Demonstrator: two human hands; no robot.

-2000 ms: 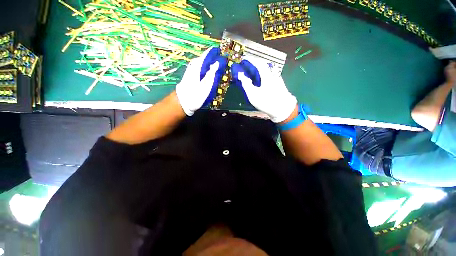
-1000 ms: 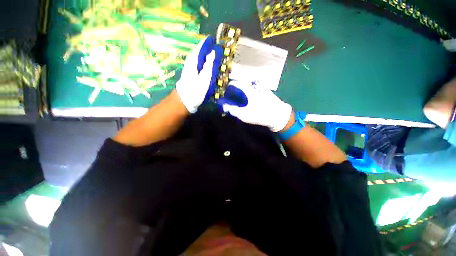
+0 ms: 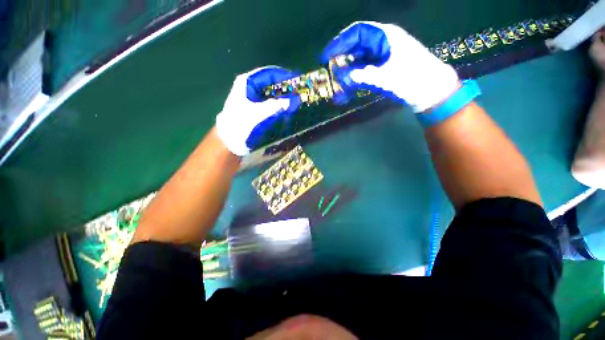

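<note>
My left hand (image 3: 255,109), in a white glove with blue fingertips, grips the left part of a board strip (image 3: 308,86) above the dark green far surface. My right hand (image 3: 391,63), gloved the same way with a blue wristband, holds the right end, where one board (image 3: 341,64) sits at an angle to the rest. Whether that board is separated cannot be told. A gold-striped PCB panel (image 3: 287,180) lies on the bench below my hands. The silver-grey metal block (image 3: 270,249) lies nearer my body, partly glaring.
A row of boards (image 3: 494,41) runs along the far surface at upper right. Loose edge rails (image 3: 113,246) lie at lower left, partly behind my left arm. More gold pieces (image 3: 63,322) lie on the dark tray. Another person's arm (image 3: 594,126) is at right.
The view has shifted toward the far surface. Both hands have moved away from beside the metal block with the strip, which now lies crosswise between them.
</note>
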